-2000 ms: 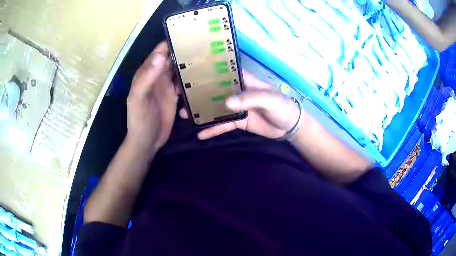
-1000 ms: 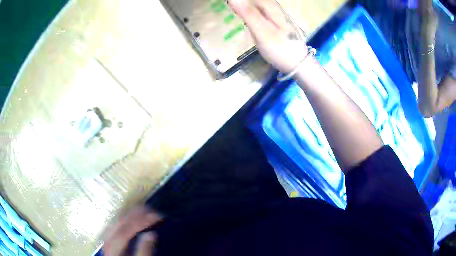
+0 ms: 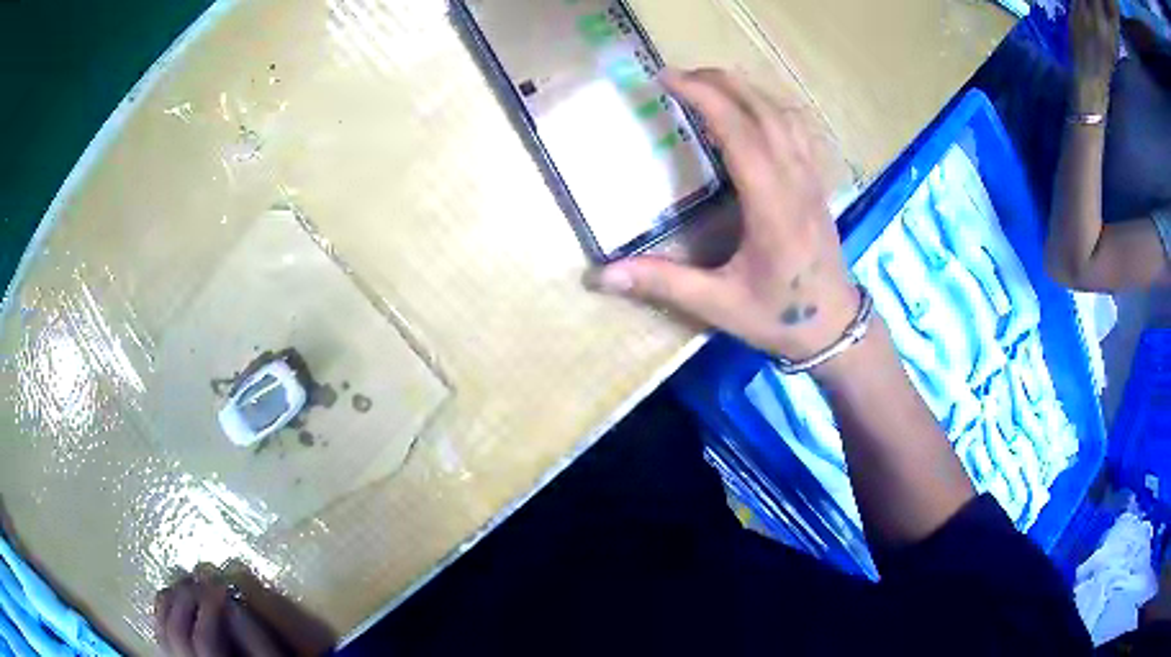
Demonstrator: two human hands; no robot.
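Note:
A black smartphone [image 3: 597, 141] with a lit chat screen lies on the tan table at the upper middle, its far end cut off. My right hand [image 3: 771, 218] is spread around its near end, thumb by the lower left corner and a fingertip at the right edge. My left hand [image 3: 231, 616] is low at the table's near edge, fingers bent, dark and partly cut off; anything inside it is hidden. A small white-rimmed dish [image 3: 266, 403] with a greyish inside sits on a tan pad [image 3: 353, 430], dark spots around it.
A blue crate [image 3: 944, 154] full of pale parts [image 3: 963, 321] stands right of the curved table. More pale parts [image 3: 45, 610] show at the lower left corner. Another person's arm [image 3: 1076, 193] is at the upper right. White crumpled material [image 3: 1117, 578] lies at the lower right.
The phone has gone from above my lap, between both hands, to the table. My right hand has spread around its near end. My left hand has moved left onto the table's near edge.

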